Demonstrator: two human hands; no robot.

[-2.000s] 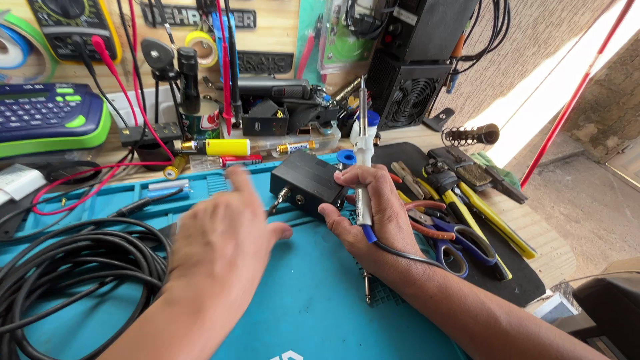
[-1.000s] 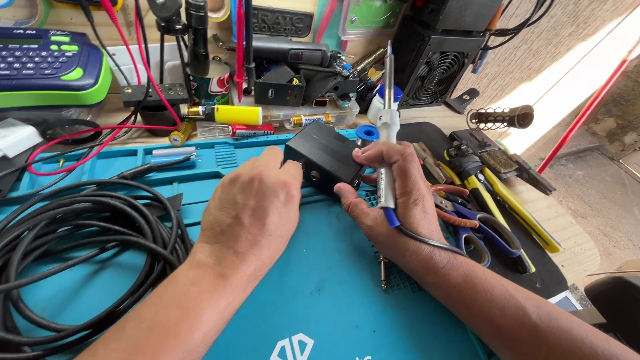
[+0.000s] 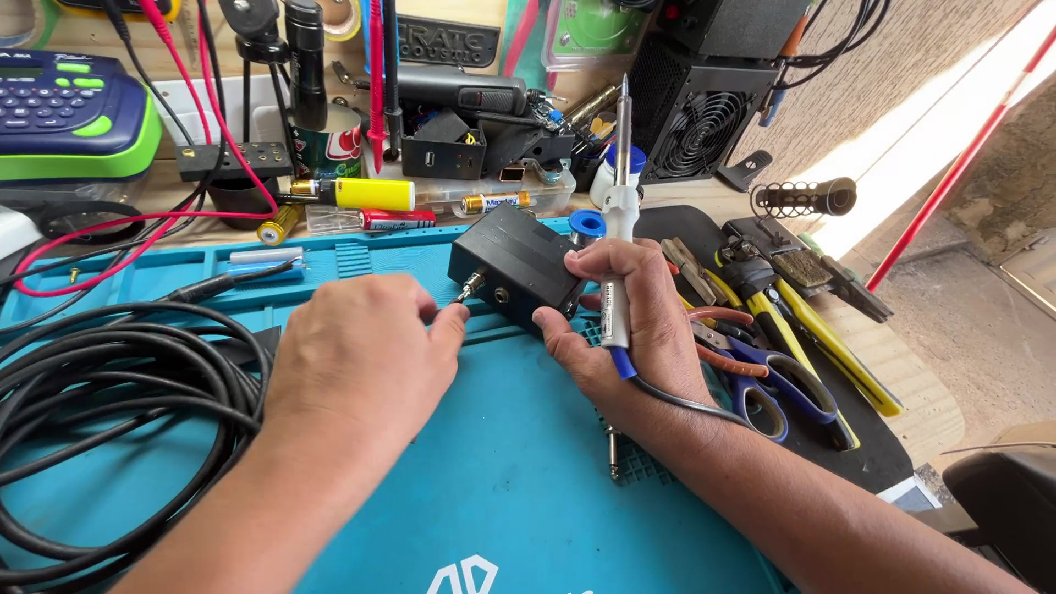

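My right hand [image 3: 639,330] holds a soldering iron [image 3: 616,214] with a white handle, its tip pointing up, and its thumb and fingers also grip a black box [image 3: 524,256]. A metal plug or connector [image 3: 471,285] sticks out at the box's front left, beside a round socket [image 3: 501,294]. The thumb and index finger of my left hand [image 3: 363,355] pinch the outer end of that connector. Behind my right hand stands a solder spool [image 3: 586,224] with a blue rim. A metal jack plug [image 3: 612,454] lies on the blue silicone mat [image 3: 511,495], below my right wrist.
Coiled black cable [image 3: 239,388] lies at the left. Scissors [image 3: 796,388], pliers [image 3: 730,330] and other tools rest on a black pad at the right. Along the back are batteries [image 3: 396,220], red and black test leads [image 3: 377,91], a label maker [image 3: 66,115] and a fan unit [image 3: 701,124].
My left hand was apart from the box two seconds ago, then moved in to its connector. My right hand has kept hold of the iron and the box. The view has moved closer.
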